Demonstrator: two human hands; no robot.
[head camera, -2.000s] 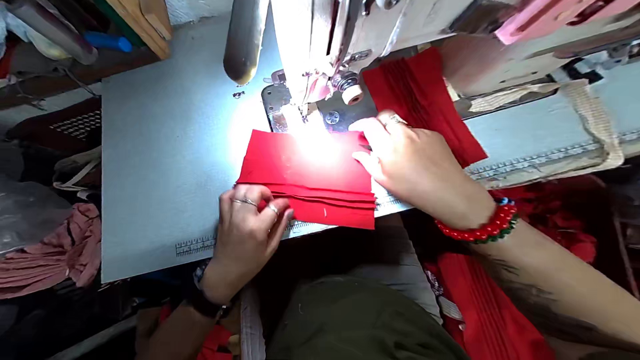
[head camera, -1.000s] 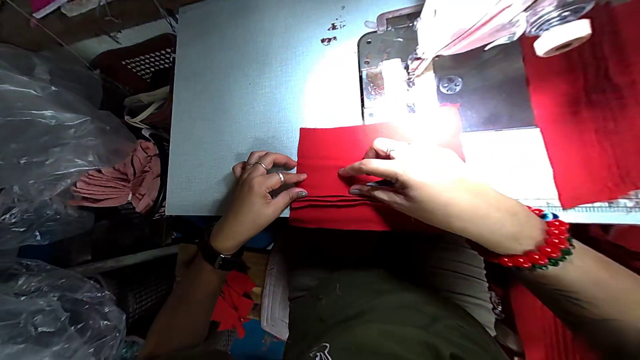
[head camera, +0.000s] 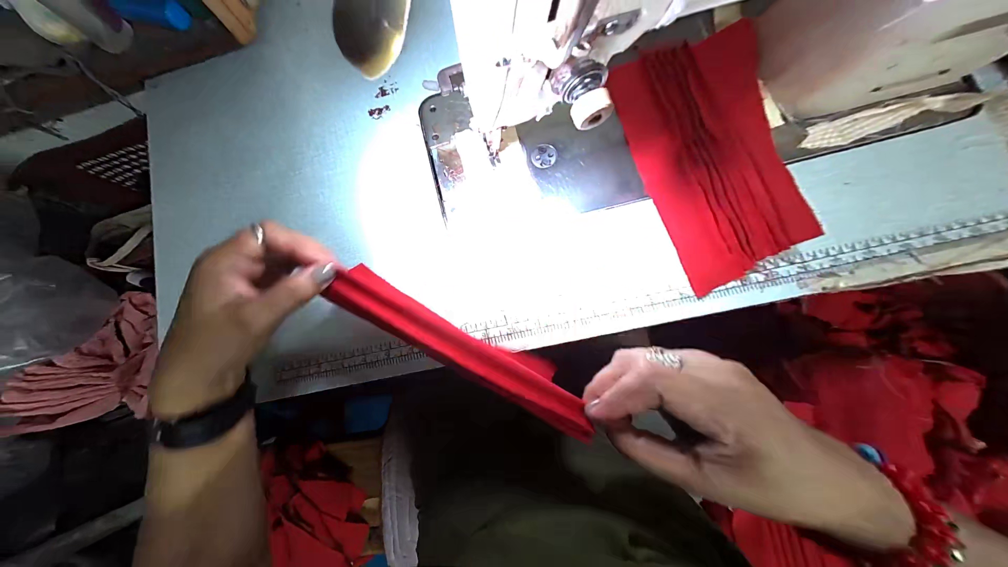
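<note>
A red pleated fabric piece (head camera: 449, 339), folded into a narrow strip, is stretched slantwise over the table's front edge. My left hand (head camera: 244, 291) pinches its upper left end between thumb and finger. At the lower right end, my right hand (head camera: 685, 425) grips the strip with its fingertips. Beyond the strip stands a sewing machine (head camera: 575, 47), its needle area brightly lit and partly lost in glare. A second red pleated piece (head camera: 709, 157) lies flat on the table, right of the presser foot.
The grey table (head camera: 260, 157) has a ruler tape (head camera: 567, 323) along its front edge. Red fabric pieces (head camera: 315, 504) lie below, with more red cloth (head camera: 882, 409) at the right. Pink pleated cloth (head camera: 94, 362) and clear plastic (head camera: 47, 291) are at the left.
The red piece lay spread on the table under both hands; now it is lifted off, narrowed into a strip and held by its ends. My hands have moved apart.
</note>
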